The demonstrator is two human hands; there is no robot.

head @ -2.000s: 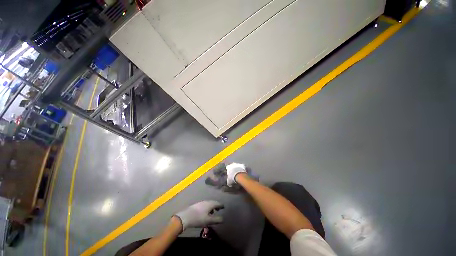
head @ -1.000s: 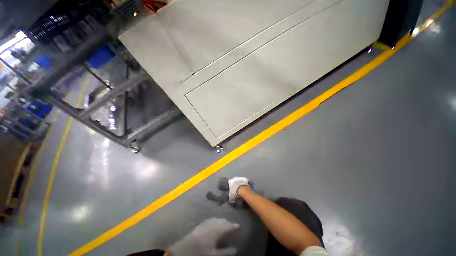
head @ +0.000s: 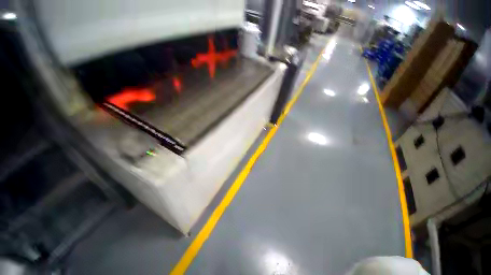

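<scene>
No hand can be made out. A blurred white shape (head: 388,266), which looks like a sleeve, is cut off by the bottom edge at the right. Nearest in front stands the cream conveyor oven (head: 215,177) at the left. Its long slatted bed (head: 226,102) runs back along the opening, where red light (head: 212,58) shows. A dark ribbed bar (head: 145,129) lies across the near end of the bed. A small green light (head: 151,153) shows on the near corner. The grey gloves are not in view.
A yellow lane line (head: 237,185) runs beside the oven, and another (head: 397,161) lies to the right of the grey floor (head: 301,188). Brown boxes (head: 425,70) and a pale cabinet with dark square openings (head: 447,156) stand at the right. Dark framework is blurred at lower left.
The view has swung up and along the aisle, from the cabinet's side panel to its red-lit opening. My white-gloved left hand and my right hand with the grey gloves have left the picture.
</scene>
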